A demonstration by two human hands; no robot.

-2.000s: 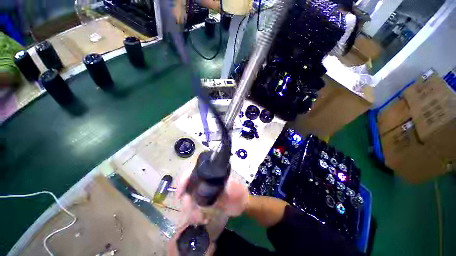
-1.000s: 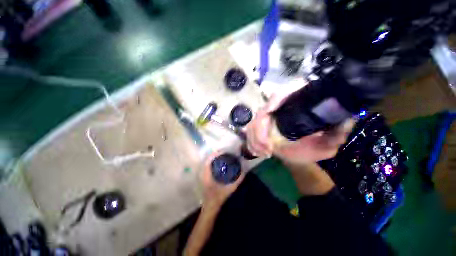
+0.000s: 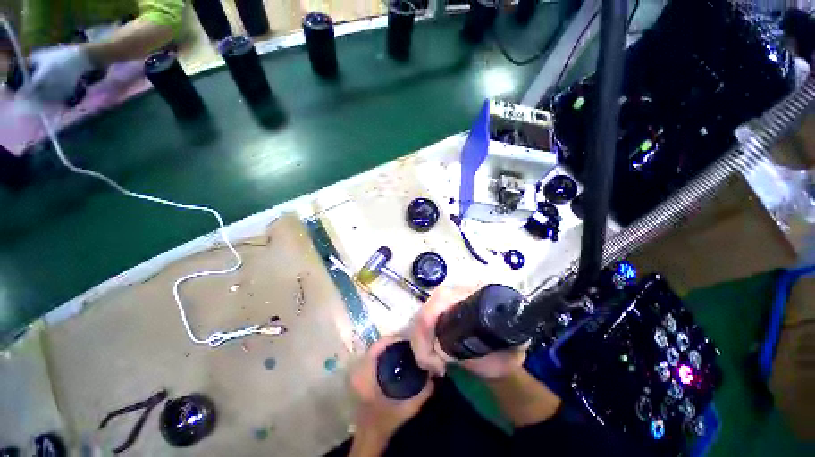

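My left hand point(image 3: 380, 402) holds a black cylindrical housing point(image 3: 402, 369) near my lap, its dark round end facing up. My right hand point(image 3: 500, 359) is wrapped around the thick black body of an electric screwdriver point(image 3: 474, 326), just right of the housing. A black cord runs up from the screwdriver's top. Its bit is hidden, so I cannot tell whether it touches the housing. Two glossy black round covers, one farther back point(image 3: 423, 213) and one nearer point(image 3: 430, 269), lie on the mat beyond my hands.
A mallet point(image 3: 380, 262) lies left of the covers. Pliers point(image 3: 134, 415), another glossy cover point(image 3: 188, 419) and a looped white cable point(image 3: 183, 294) lie at left. A screw feeder point(image 3: 518, 165) stands behind. Black cylinders stand on the green conveyor point(image 3: 268, 165). A parts tray point(image 3: 643, 357) is at right.
The view has shifted. The screwdriver has come down and left from its raised place, close beside the housing. My left hand still holds the housing. A gloved person's hand now shows at upper left.
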